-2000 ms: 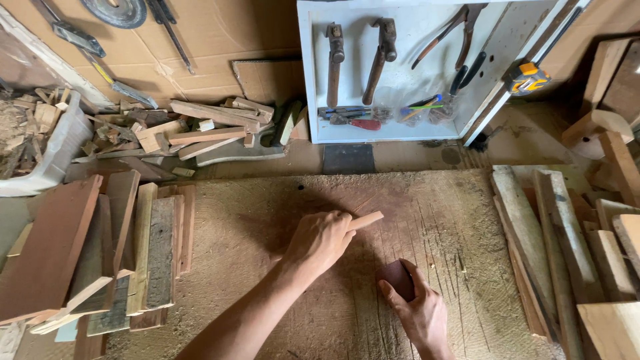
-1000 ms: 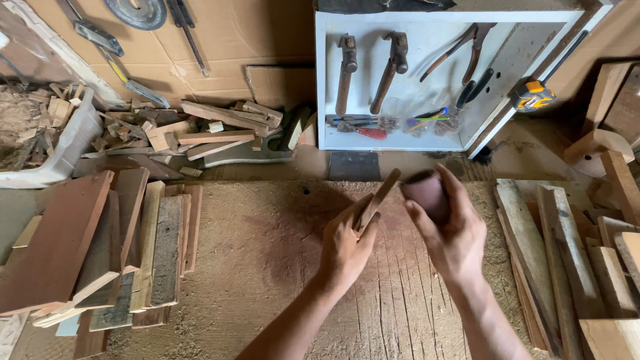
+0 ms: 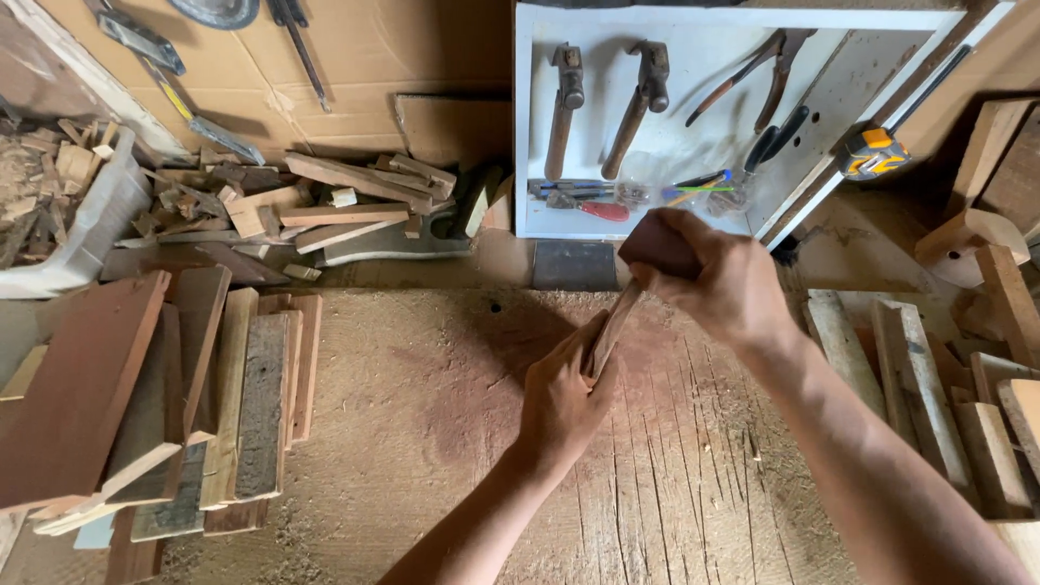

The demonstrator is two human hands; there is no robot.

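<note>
My left hand (image 3: 565,390) grips a small flat strip of wood (image 3: 615,325), tilted up and away above the middle of the wooden workbench (image 3: 504,520). In my right hand (image 3: 723,280) is a folded piece of dark red-brown sandpaper (image 3: 660,244), held between thumb and fingers at the strip's far end. Whether the paper touches the wood is hard to tell. Reddish dust (image 3: 463,406) marks the bench top left of my left hand.
Stacked boards (image 3: 89,390) lie at the left, more wood pieces (image 3: 918,366) at the right. Behind are offcuts (image 3: 349,213), a white bin (image 3: 106,219) and a white tool box (image 3: 524,122) holding two hammers (image 3: 561,114) and pincers (image 3: 780,81). A tape measure (image 3: 873,153) sits on its side.
My left hand has lifted the strip from low over the bench. My right hand has risen with the sandpaper and moved from beside the strip to its far end.
</note>
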